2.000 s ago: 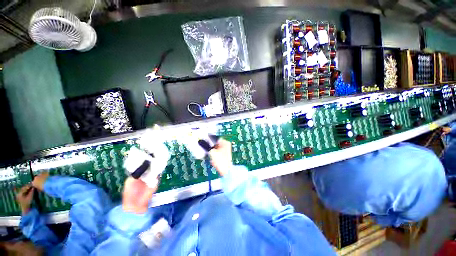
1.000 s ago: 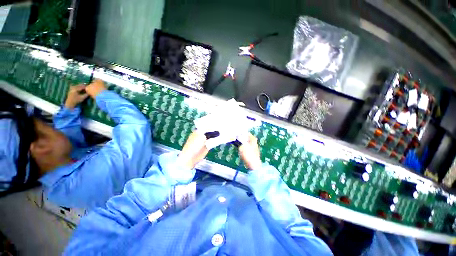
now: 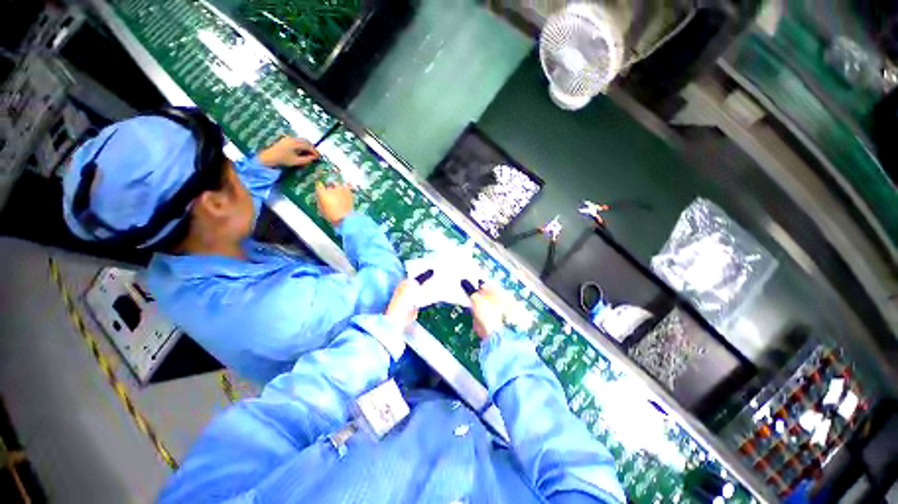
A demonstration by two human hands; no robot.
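My left hand (image 3: 406, 297) and my right hand (image 3: 484, 307) hold white paper slips (image 3: 440, 274) between them, above the green circuit boards (image 3: 443, 330). Each hand has a dark cover on a fingertip that lies on the white paper. The paper is overexposed, so its print and the number of sheets cannot be told. The boards lie edge to edge along the metal-edged line and show rows of pale rounded outlines.
A person in blue works at the boards on the left. Behind the line are a black tray of white parts (image 3: 504, 199), pliers (image 3: 551, 229), a tray of silvery parts (image 3: 667, 349), a plastic bag (image 3: 711, 258), a coil tray (image 3: 809, 418) and a white fan (image 3: 579, 51).
The view has swung left, bringing the other person fully in and the fan back into view. The white paper, spread between separated hands earliest, is now held with both hands close together.
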